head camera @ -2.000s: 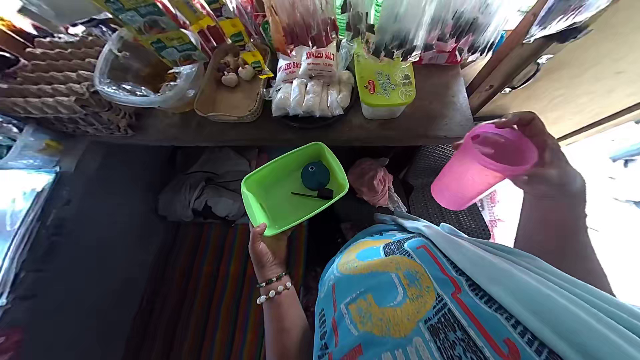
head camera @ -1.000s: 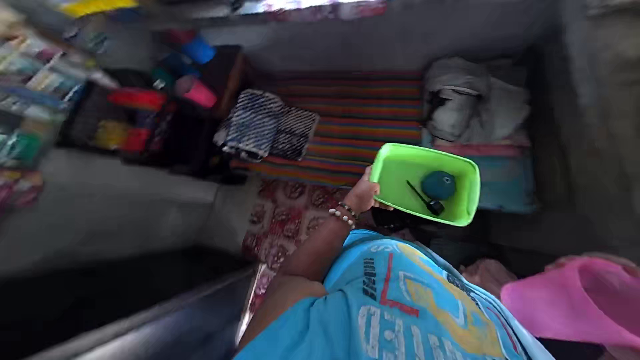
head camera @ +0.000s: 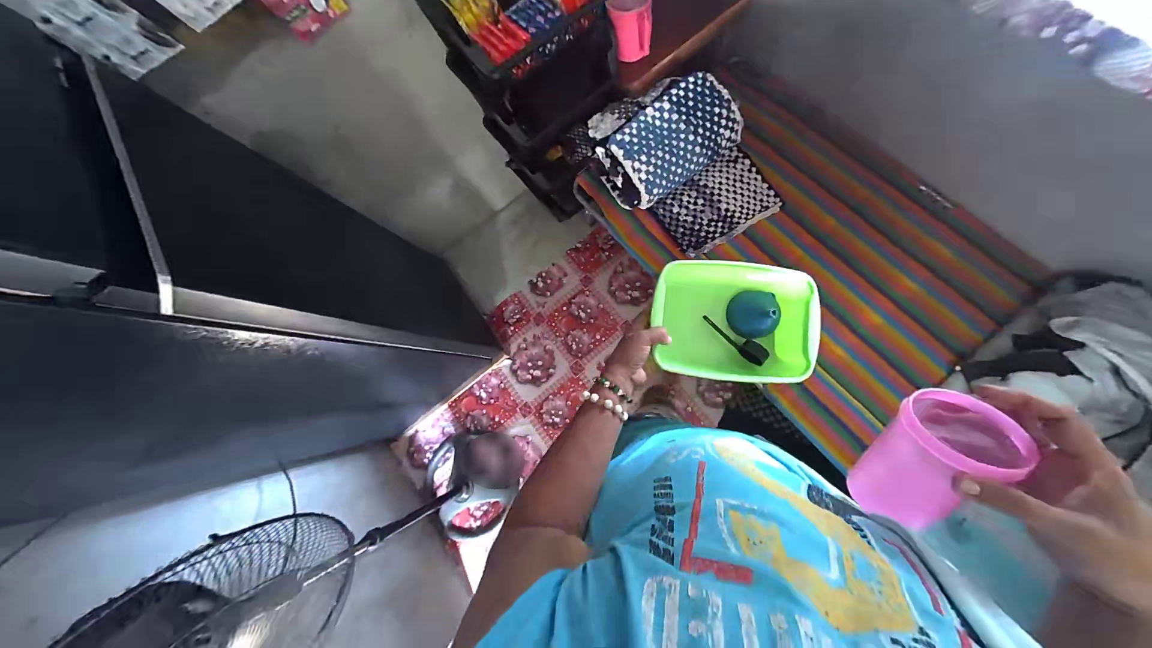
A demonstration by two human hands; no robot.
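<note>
My left hand (head camera: 637, 353) grips the left rim of a bright green plastic tub (head camera: 691, 346), its thumb over the edge. Inside the tub lie a round dark teal object with a small spout (head camera: 753, 313) and a small black scoop (head camera: 743, 346) with a thin handle. On the right, my right hand (head camera: 1062, 477) is closed around a pink plastic container (head camera: 918, 477), its open mouth tilted up; what it holds, if anything, cannot be told. Bracelets circle my left wrist.
A striped mat (head camera: 864, 261) covers a low bench, with folded checked cloths (head camera: 688, 148) on it. Black crates (head camera: 540, 90) stand beyond, near a pink cup (head camera: 630, 31). A pedestal fan (head camera: 243, 576) stands lower left, beside a dark cabinet (head camera: 315, 225). Grey cloth (head camera: 1080, 333) lies at the right.
The view has swung away from the shelf of goods to the bench and patterned floor. Both hands still hold the tub and the pink container.
</note>
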